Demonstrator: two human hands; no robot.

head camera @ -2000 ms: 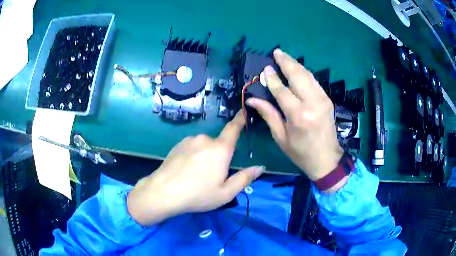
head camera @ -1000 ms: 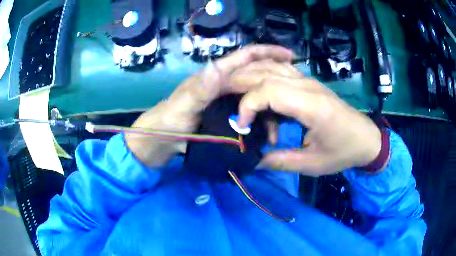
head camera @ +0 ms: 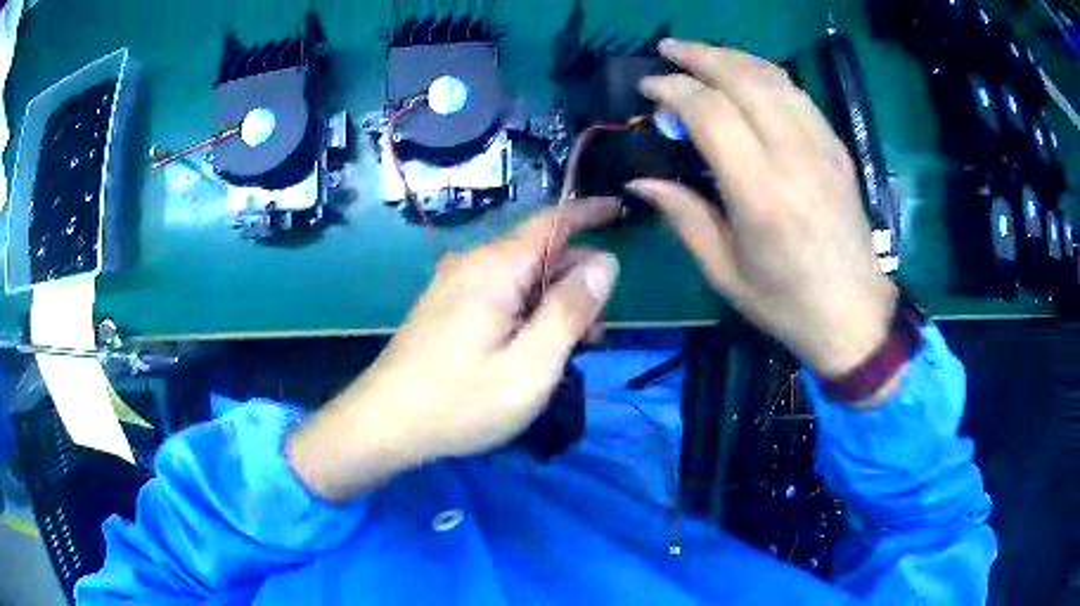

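My right hand [head camera: 776, 195] spans a black blower fan [head camera: 622, 160] on the third housing from the left, fingers near its round label and thumb at its lower edge. A thin red lead [head camera: 569, 178] runs from this fan down to my left hand [head camera: 456, 355]. My left hand's index finger reaches the fan's lower edge. A dark rounded part [head camera: 559, 417], apparently another fan, shows under my left palm. A thin wire with a small white plug [head camera: 675, 548] hangs over my lap. Two housings with fans, left [head camera: 263, 124] and middle [head camera: 444, 101], stand alongside.
A clear tray of small dark screws [head camera: 69, 178] is at the left, with paper [head camera: 81, 397] hanging over the bench edge [head camera: 296, 335] below it. An electric screwdriver [head camera: 859, 142] lies on the right, beside rows of black assemblies [head camera: 1001, 178]. Dark crates are below the bench.
My hands have moved from above my lap back to the bench and spread apart, with the fan now at the third housing. The view has shifted, showing more of the bench.
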